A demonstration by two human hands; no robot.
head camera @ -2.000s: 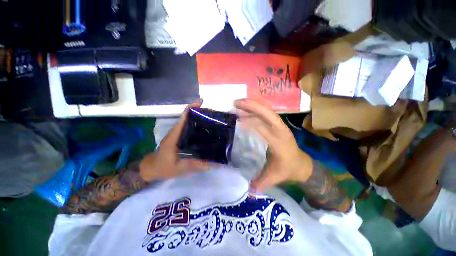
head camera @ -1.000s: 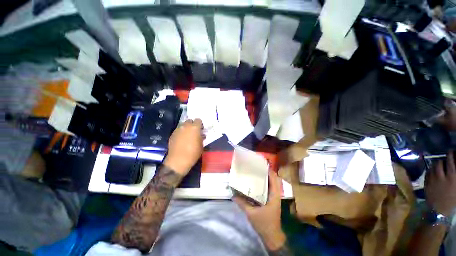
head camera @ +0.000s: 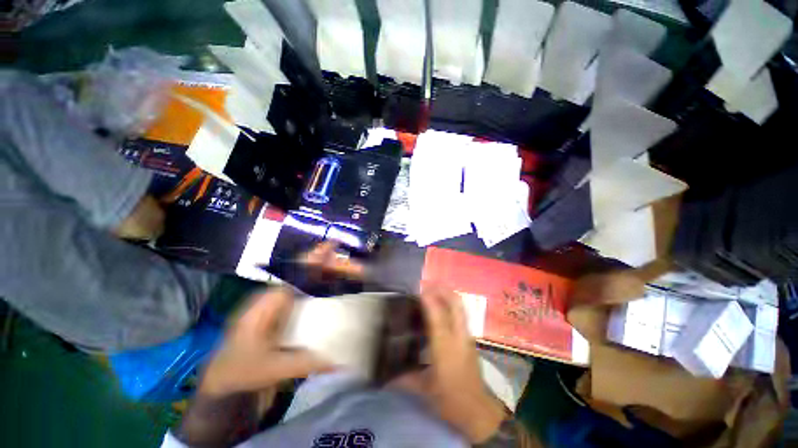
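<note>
A folding carton (head camera: pixel 402 337) is held over my lap, blurred, with its pale flap (head camera: pixel 337 332) pointing left. My left hand (head camera: pixel 258 346) is at the flap end. My right hand (head camera: pixel 455 359) is round the black body. Whether a leaflet is inside cannot be seen. Loose white sheets (head camera: pixel 464 188) lie spread at the table centre. Flat black carton blanks (head camera: pixel 346 188) lie left of them, with a blue upright picture.
Open boxes with raised pale flaps (head camera: pixel 516 48) stand in rows behind and at both sides. Stacked blanks (head camera: pixel 731 210) and white blocks (head camera: pixel 639 324) on kraft paper (head camera: pixel 647 385) are right. A person's grey sleeve (head camera: pixel 79 254) is left. A blurred finger-like shape (head camera: pixel 328 258) shows near the blanks.
My left hand has left the white sheets and is now at the carton. The carton has come back over my lap, its flap now pointing left. The camera view has shifted.
</note>
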